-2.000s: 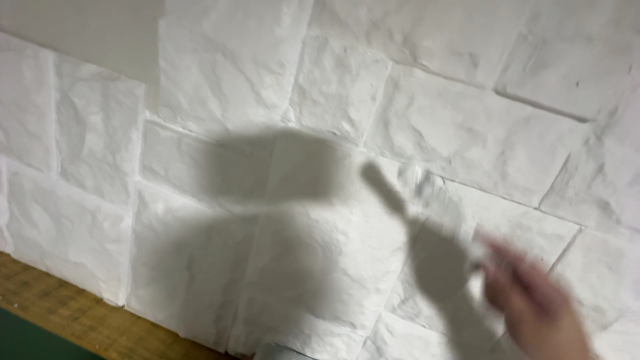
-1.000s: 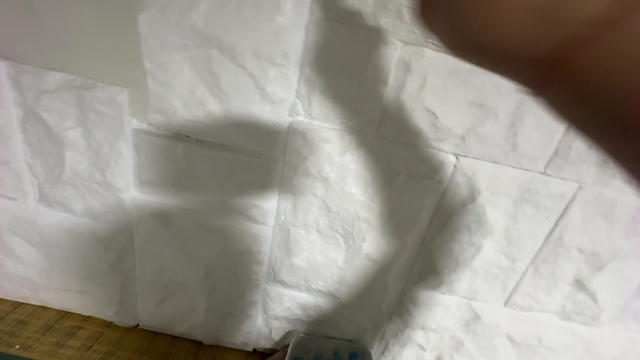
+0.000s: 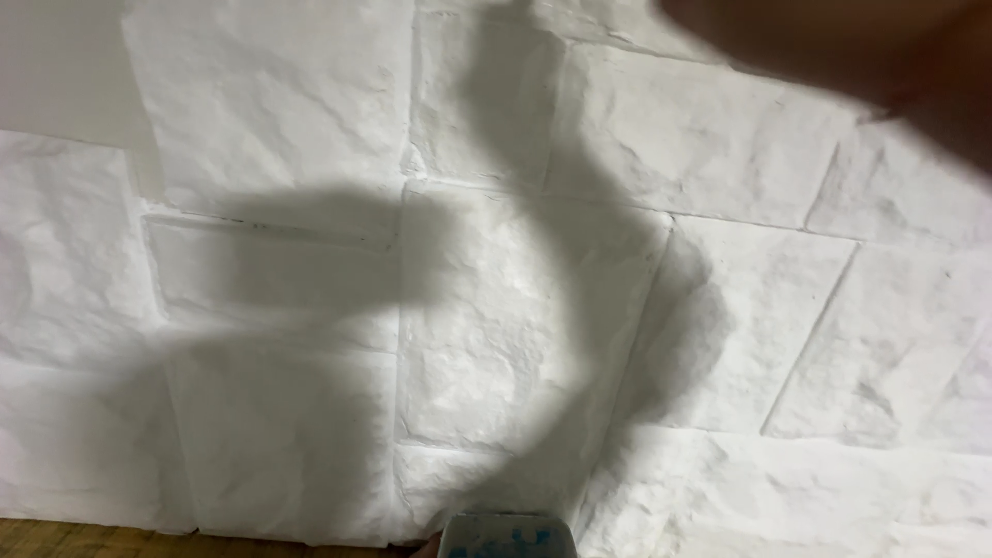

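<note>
White stone-textured wall blocks (image 3: 480,310) with narrow joints fill most of the view. At the upper right, a blurred, dark part of my right arm or hand (image 3: 868,70) is close to the camera; its fingers and anything in them cannot be made out. A small container (image 3: 508,535) with blue marks stands out at the bottom centre, cut off by the frame edge. Beside its left side shows a bit of my left hand (image 3: 428,547), which appears to hold it; the rest is hidden. Shadows of an arm and other shapes fall across the blocks.
A smooth grey wall patch (image 3: 62,70) adjoins the blocks at the upper left. Along the lower left runs a brown wooden surface (image 3: 85,539), right under the bottom edge of the blocks.
My right hand, low at the right with a blurred slim tool two seconds ago, has moved up; only a dark part shows at the upper right. More of the container shows at the bottom.
</note>
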